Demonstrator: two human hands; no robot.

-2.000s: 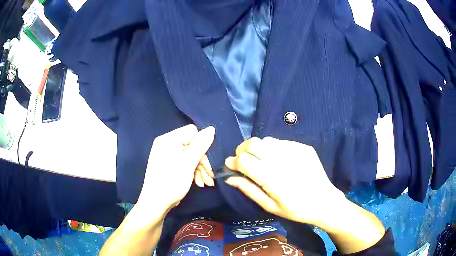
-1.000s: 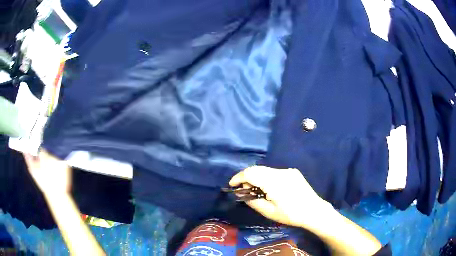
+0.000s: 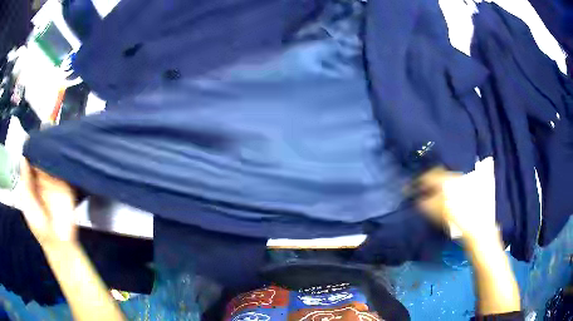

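The navy jacket (image 3: 402, 81) lies opened out in front of me, with its shiny blue lining (image 3: 283, 138) exposed and blurred. My left hand (image 3: 50, 197) is at the far left, holding the corner of the jacket's bottom edge. My right hand (image 3: 443, 194) is blurred at the right, at the jacket's front edge below a shiny button (image 3: 425, 148). Its fingers are bent at the cloth; whether a tool is in it cannot be told. The hem (image 3: 207, 213) stretches between the hands.
Other navy garments (image 3: 515, 125) hang or lie at the right. The white table edge (image 3: 314, 242) shows below the hem, above the blue floor (image 3: 433, 282). A green-edged item (image 3: 53, 42) and a pale green object (image 3: 7, 168) are at the left.
The jacket front has been opened to the left, showing the lining. My left hand moved far left and now holds the hem corner raised. My right hand moved right, away from the middle.
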